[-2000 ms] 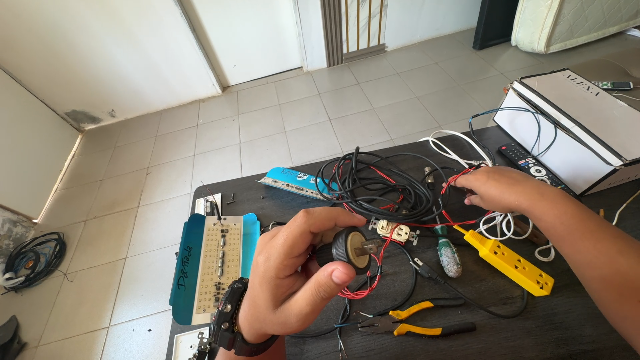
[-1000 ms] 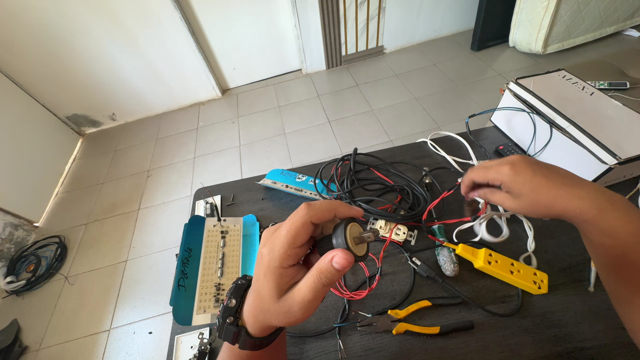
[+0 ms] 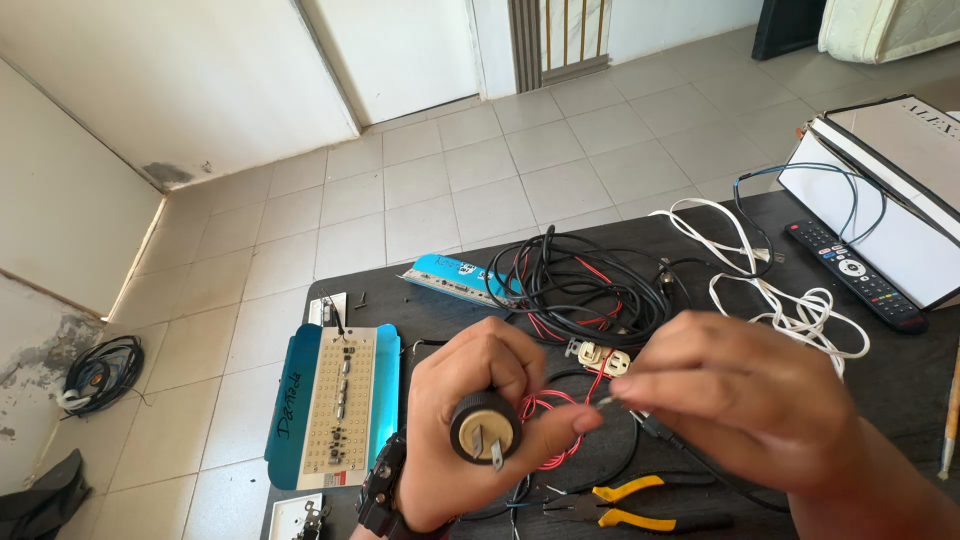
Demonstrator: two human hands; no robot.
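My left hand holds a round black electrical plug, its two flat metal blades pointing toward me. Close to my left thumb, my right hand pinches the end of a thin red wire; its tip looks pale and blurred. A cream switch-and-outlet unit lies just behind the fingers. Below the hands rest combination pliers with yellow and black handles. Behind is a coil of black cable mixed with red wire. To the left lies an LED board on a blue metal plate.
A white cord, a remote control and a white box are at the right. A smaller LED strip board sits toward the table's far edge. A paintbrush lies at the right edge; an opened white fitting is near the front.
My right hand has moved left from among the white and red cords to beside my left thumb. The plug's blades now face me. The yellow power strip seen earlier is out of sight.
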